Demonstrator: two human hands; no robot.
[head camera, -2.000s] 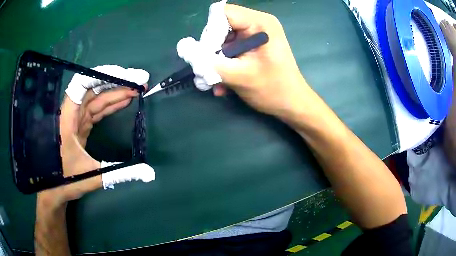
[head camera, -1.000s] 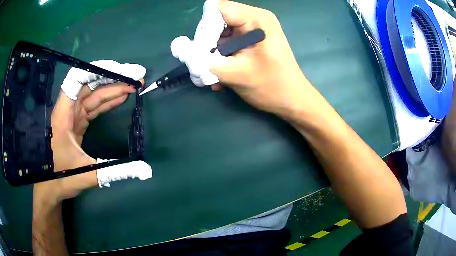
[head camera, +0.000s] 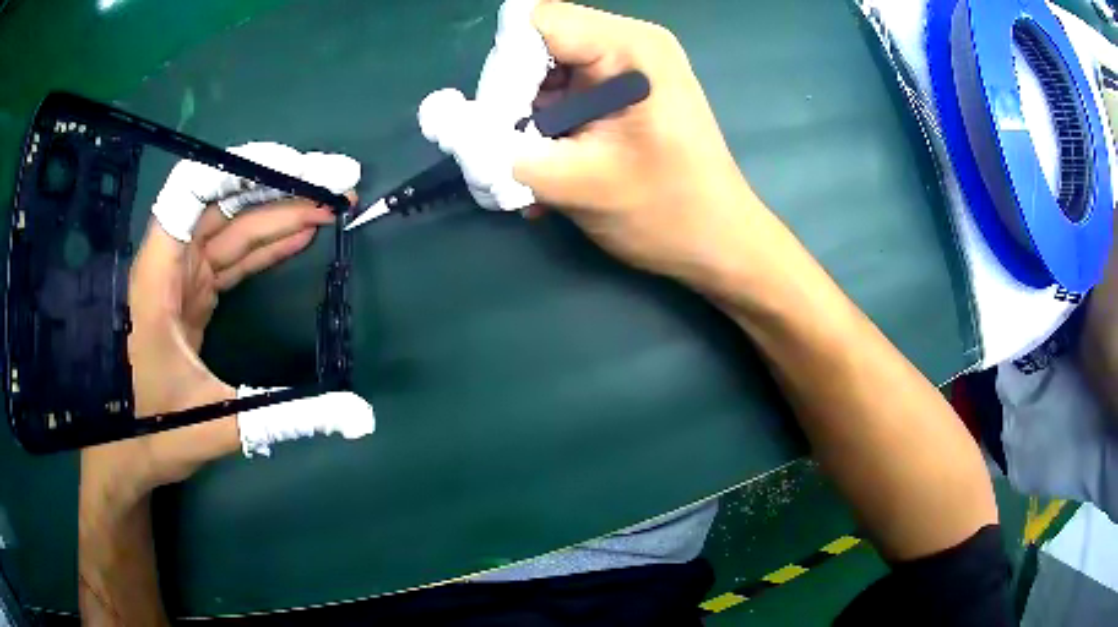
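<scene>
A black phone middle frame (head camera: 74, 282) is held tilted above the dark green mat, its solid end at the left and its thin bar at the right. My left hand (head camera: 184, 319) grips it from beneath, with white finger cots (head camera: 294, 420) at its two long sides. My right hand (head camera: 625, 159) holds the black tweezers (head camera: 595, 108) like a pen, with white cots on some fingers. The silver tips are at the upper end of the thin bar, near my left fingertips. I cannot tell whether a small pad is between the tips.
A blue reel (head camera: 999, 135) with a pale centre lies on a white sheet (head camera: 969, 263) at the right edge. Part of another person (head camera: 1067, 404) shows at the far right. The dark green mat (head camera: 552, 429) ends in a curved edge, with yellow-and-black floor marking below.
The frame and my left hand have shifted slightly left and up since two seconds ago. The tweezers moved slightly with them, their tips staying at the bar's upper end.
</scene>
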